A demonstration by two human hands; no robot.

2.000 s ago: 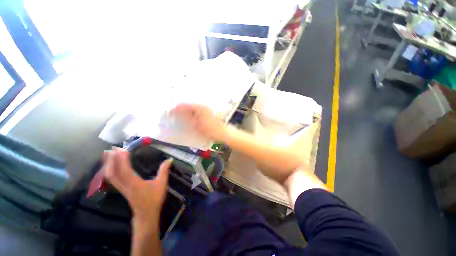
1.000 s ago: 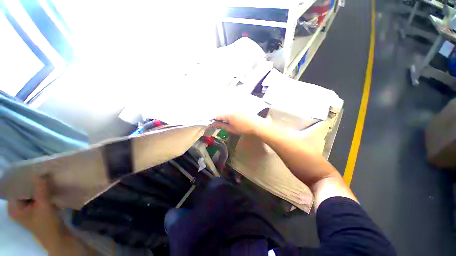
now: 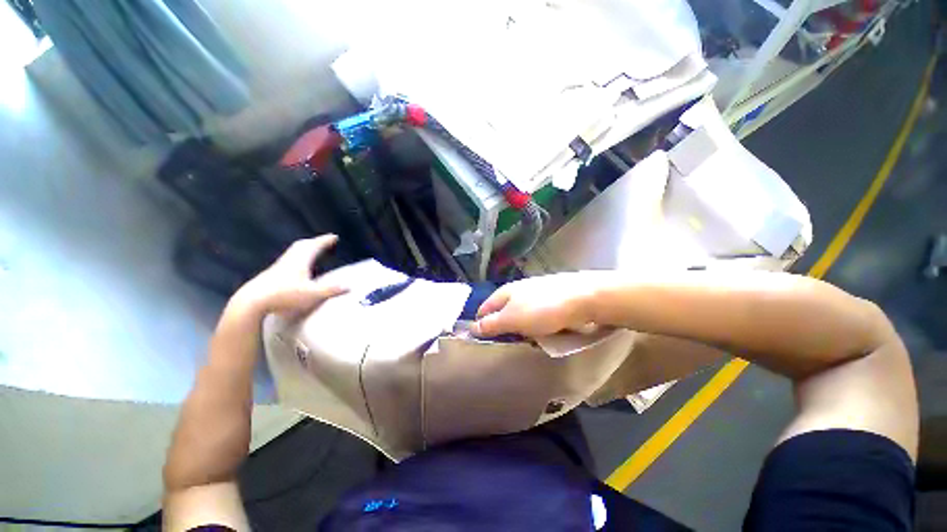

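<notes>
An off-white cover panel [image 3: 478, 390] is held in front of my dark blue apron, curled, with sewn lines running across it and small dark marks near its edges. My left hand [image 3: 296, 286] lies on its upper left edge, thumb on the face and fingers spread. My right hand [image 3: 540, 312] grips the upper edge near the middle, fingertips at a dark strip [image 3: 479, 299]. A black slot or patch [image 3: 387, 292] shows between the hands. The fingers' undersides are hidden.
White panels [image 3: 582, 83] lie stacked on a rack ahead, with red fittings [image 3: 517, 196] at its corner. A lower panel stack [image 3: 727, 192] with pale grey patches stands to the right, beside the yellow floor line [image 3: 675, 426]. A teal curtain [image 3: 156, 62] hangs at upper left.
The panel, stretched out to the left showing its beige back and a dark band, is now curled in front of me with its sewn face showing. Both hands are closer together. The view has shifted left.
</notes>
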